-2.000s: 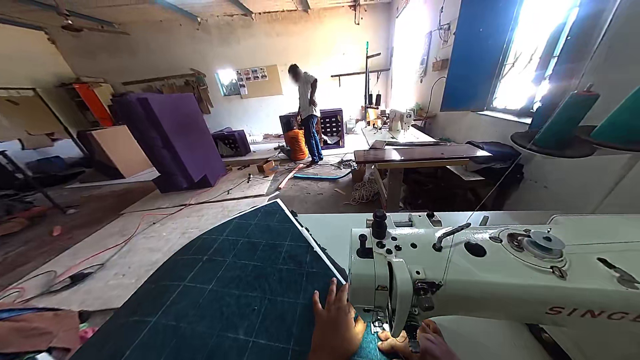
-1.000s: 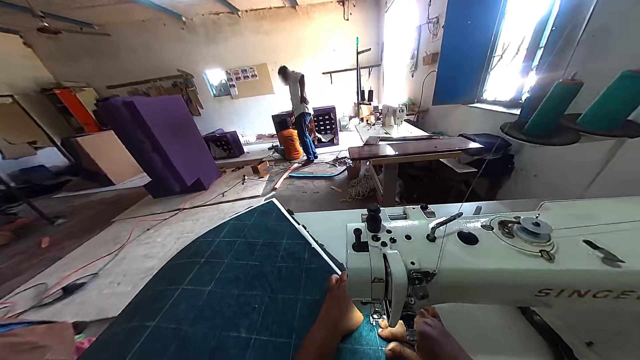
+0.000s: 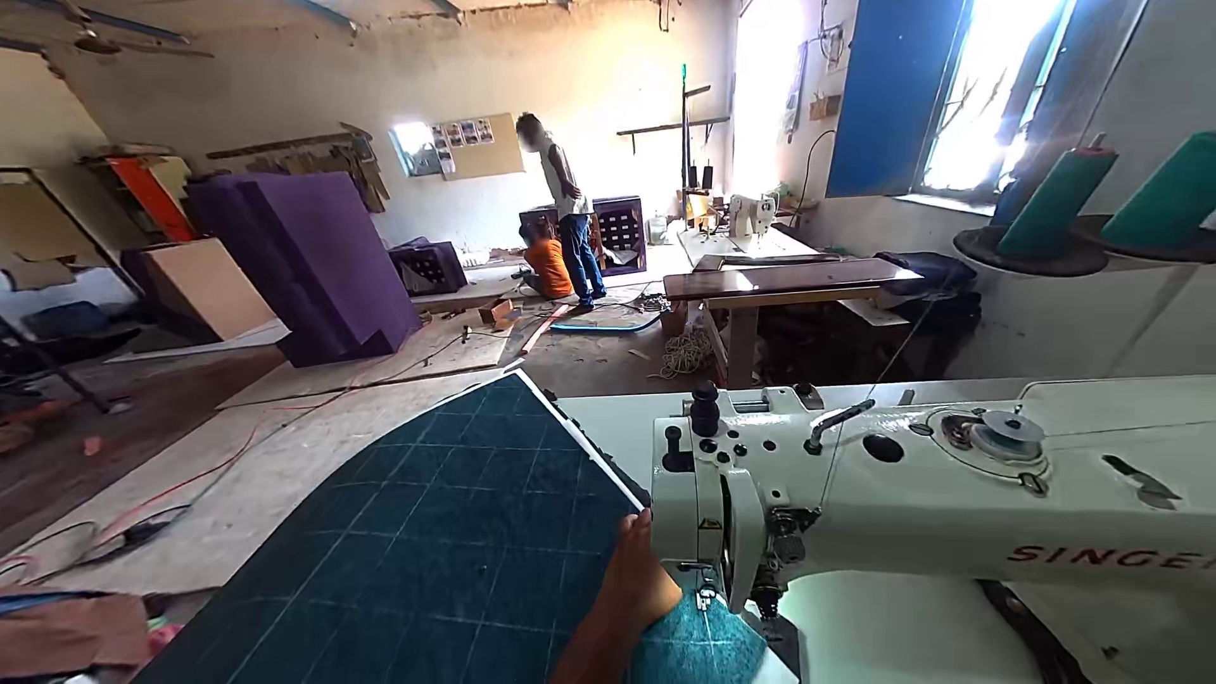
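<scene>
A dark teal fabric panel point(image 3: 456, 532), marked with a grid of pale lines and edged in white, spreads left of a Singer sewing machine point(image 3: 902, 494). My left hand point(image 3: 641, 570) grips the panel's white edge just left of the machine head, fingers closed over it. Part of the teal fabric lies under the presser foot point(image 3: 705, 598), brightly lit. My right hand is out of view. Thread runs up from the machine towards green thread cones point(image 3: 1059, 204) at the upper right.
A brown-topped table point(image 3: 788, 278) and another sewing machine point(image 3: 752, 216) stand beyond. A person point(image 3: 567, 214) stands beside a seated person in orange point(image 3: 546, 268). Purple upholstered blocks point(image 3: 304, 256) stand at the left. Red cables point(image 3: 237, 456) cross the boards; cloth lies at lower left.
My right hand was beside the presser foot in both earlier frames and has left the view. My left hand, spread flat on the fabric two seconds ago, now holds the white edge.
</scene>
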